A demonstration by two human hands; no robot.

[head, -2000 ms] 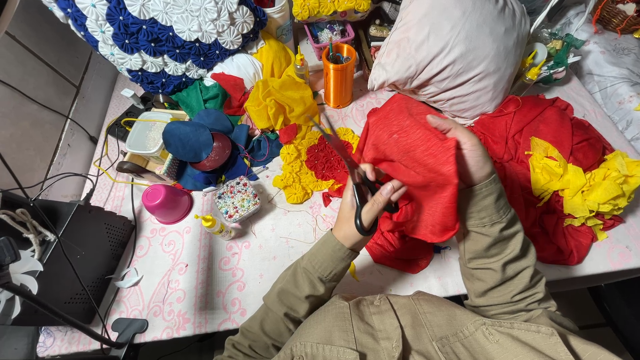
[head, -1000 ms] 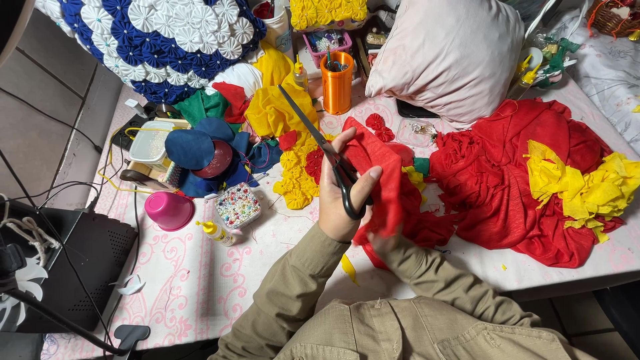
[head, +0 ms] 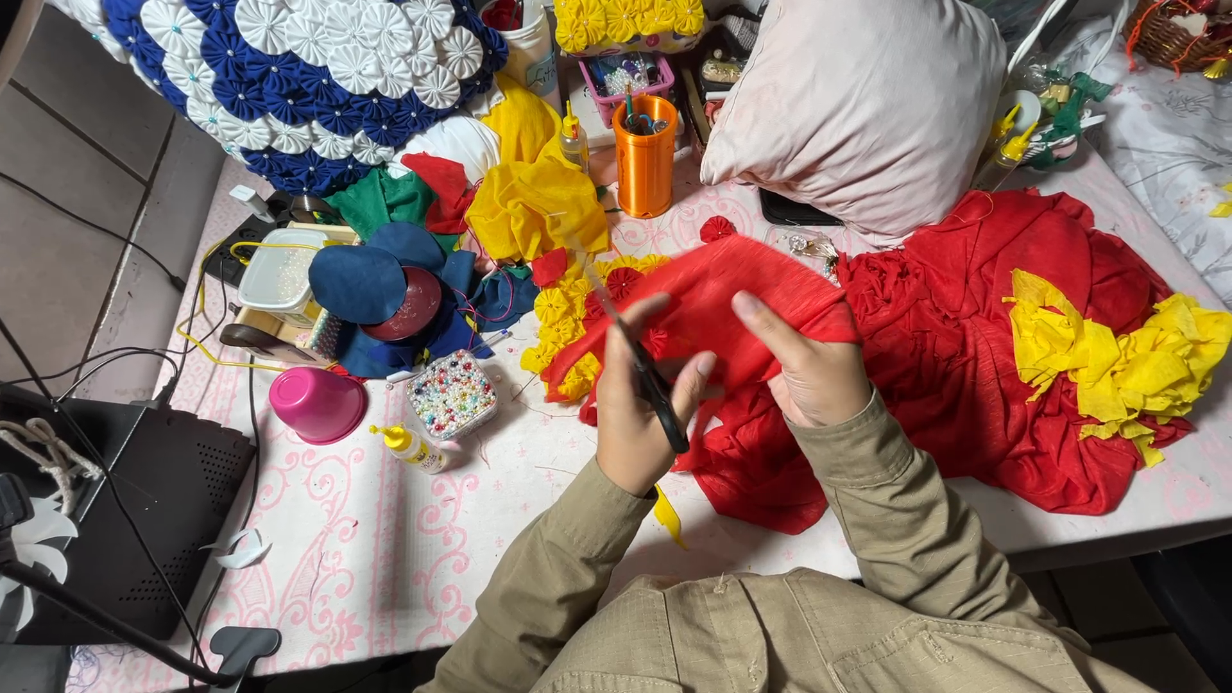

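My left hand [head: 637, 404] has black-handled scissors [head: 647, 371] in its grip, their blurred blades pointing up and left over yellow and red fabric rosettes [head: 558, 308]. A piece of red fabric [head: 736, 298] spreads between both hands. At its right end, my right hand [head: 818, 371] holds it, with the thumb on top. Under and beside the right forearm lies a large heap of red fabric [head: 972, 337]. Crumpled yellow fabric pieces [head: 1116, 356] rest on that heap.
Left of my hands stand a box of beads [head: 452, 393], a pink cup [head: 318, 404], a small glue bottle [head: 409, 448] and blue fabric circles [head: 358, 284]. Behind are an orange holder [head: 645, 159] and a pale cushion [head: 857, 106]. A black metal case [head: 144, 520] sits at the left edge.
The red piece was bunched in front of my hands a second ago and is now spread out between them. My right hand, low and mostly hidden then, has come up into view.
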